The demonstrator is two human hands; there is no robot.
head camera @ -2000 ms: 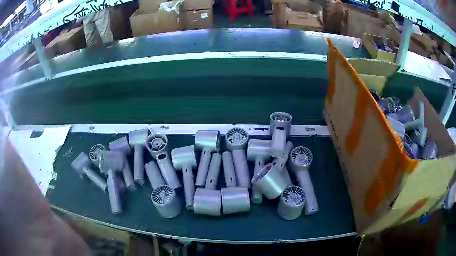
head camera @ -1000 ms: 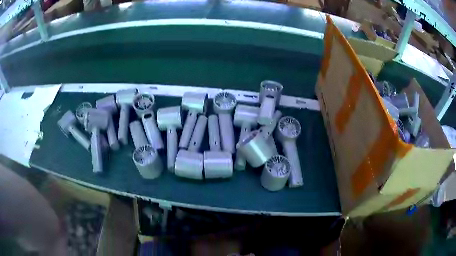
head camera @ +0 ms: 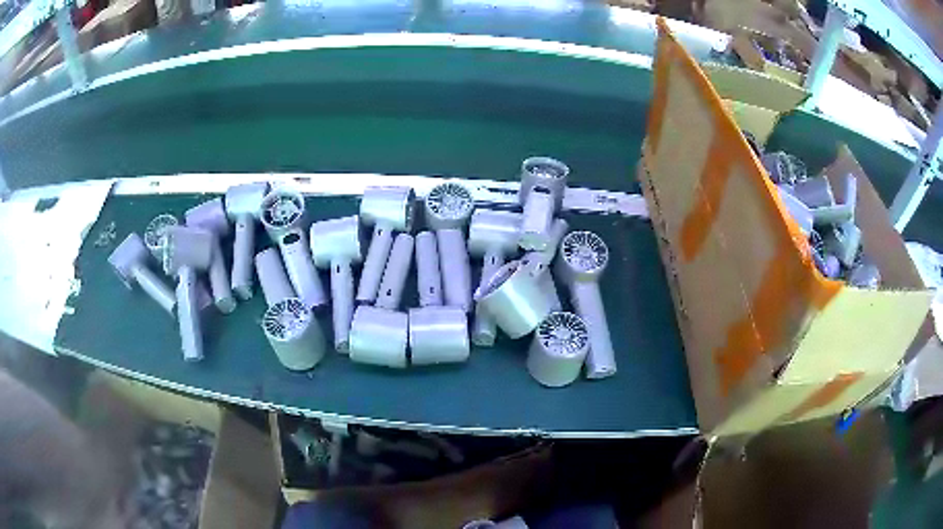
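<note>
Several grey fan bodies (head camera: 409, 336) lie in a loose cluster on the green bench top (head camera: 631, 403). Some round heads show radiating ribs, and straight handles point different ways. One fan body (head camera: 543, 201) lies at the back, its head at the bench's pale rail. A blurred skin-toned shape at the lower left edge may be my left hand (head camera: 47, 449) or forearm; its fingers cannot be made out and it does not touch the cluster. My right hand is not in view. A small grey piece (head camera: 494, 524) is cut off by the bottom edge.
A tall carton (head camera: 724, 258) with orange tape stands at the right, holding grey bodies (head camera: 827, 207). A white sheet (head camera: 52, 248) lies at the left. Open cartons (head camera: 243, 470) sit below the bench, one containing grey parts (head camera: 171, 465). A second green surface runs behind the pale rail.
The view has tilted down, so bench things appear higher. The blurred shape at left is lower and smaller. The grey piece and dark blue cloth now show at the bottom. The cluster looks unchanged.
</note>
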